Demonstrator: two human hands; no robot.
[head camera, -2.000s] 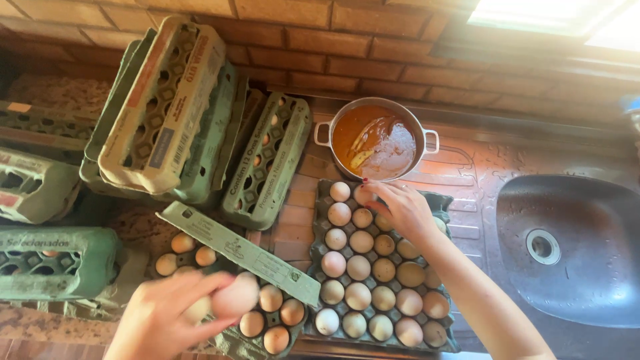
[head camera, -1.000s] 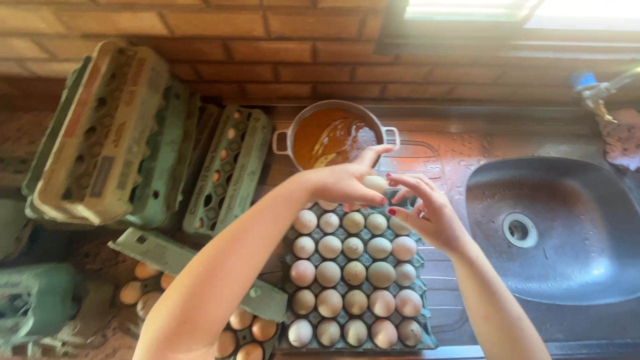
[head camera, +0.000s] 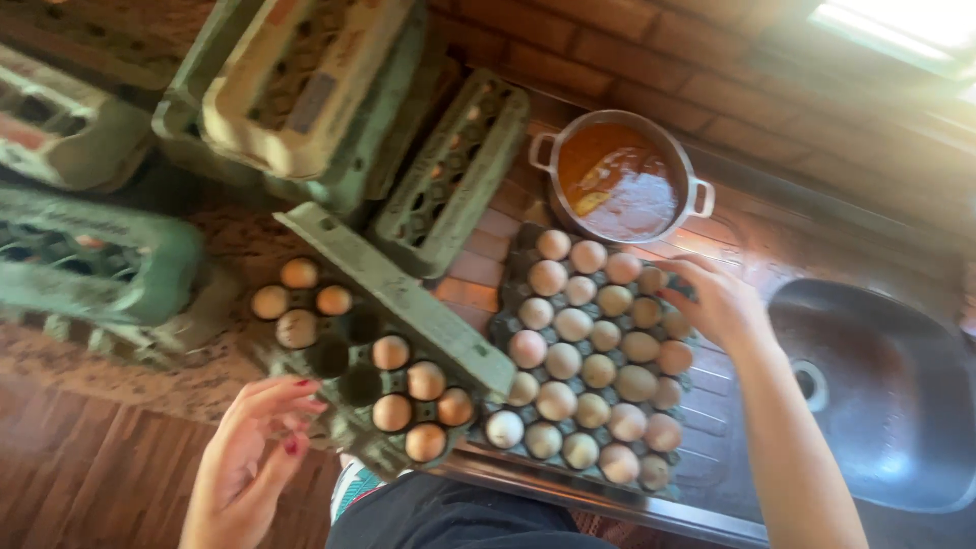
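Observation:
My left hand (head camera: 255, 450), empty with its fingers apart, is by the near left edge of an open egg carton (head camera: 396, 290). Brown eggs (head camera: 391, 352) sit in that carton with several bare cups between them. My right hand (head camera: 713, 297) has its thumb and fingertips on an egg (head camera: 653, 280) near the back right corner of a large pulp tray (head camera: 518, 263). Rows of pale and brownish eggs (head camera: 573, 324) fill most of the tray. Just behind it stands a metal two-handled pot (head camera: 560, 202) with orange-brown liquid and something yellow inside.
A closed green carton (head camera: 457, 171) lies left of the pot. Stacked cartons (head camera: 305, 91) and a green carton (head camera: 160, 259) are farther left on the granite counter (head camera: 229, 236). The sink basin (head camera: 892, 396) is at right, below a brick wall (head camera: 633, 46).
My hands were together around an egg near the pot one second ago; now they are apart. The left is back by the open carton without an egg, the right at the tray's back corner.

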